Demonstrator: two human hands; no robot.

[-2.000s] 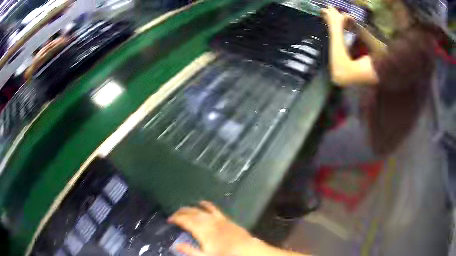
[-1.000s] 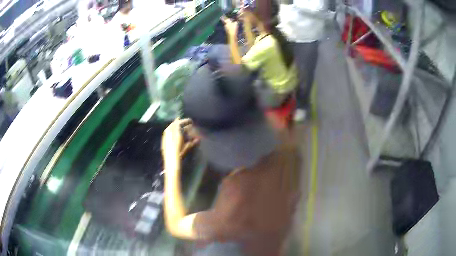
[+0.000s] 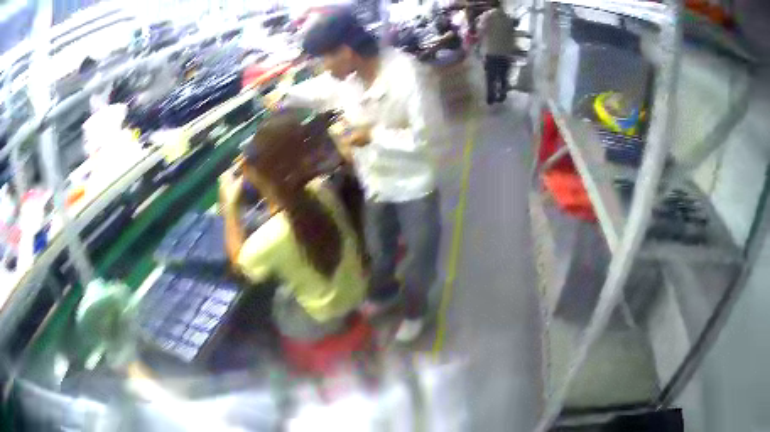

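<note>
Neither of my hands is in view. The picture is blurred. Nearest in front, on the bench at the lower left, a tray (image 3: 187, 310) holds rows of dark pieces with pale edges. Another dark bluish tray (image 3: 192, 236) lies behind it. A pale green rounded thing (image 3: 105, 310) stands at the left of the trays; I cannot tell what it is. A blurred whitish band crosses the bottom of the picture.
A seated person in yellow (image 3: 317, 253) is at the bench on a red stool (image 3: 329, 348). A person in white (image 3: 397, 126) stands beside them. The green conveyor (image 3: 127, 224) runs along the left. A yellow floor line (image 3: 456, 245) marks the aisle. A metal-framed shelf (image 3: 629, 245) stands right.
The view has swung up and along the line. My hand, seen over the black tray two seconds ago, is out of view. The nearer worker in brown has left the picture.
</note>
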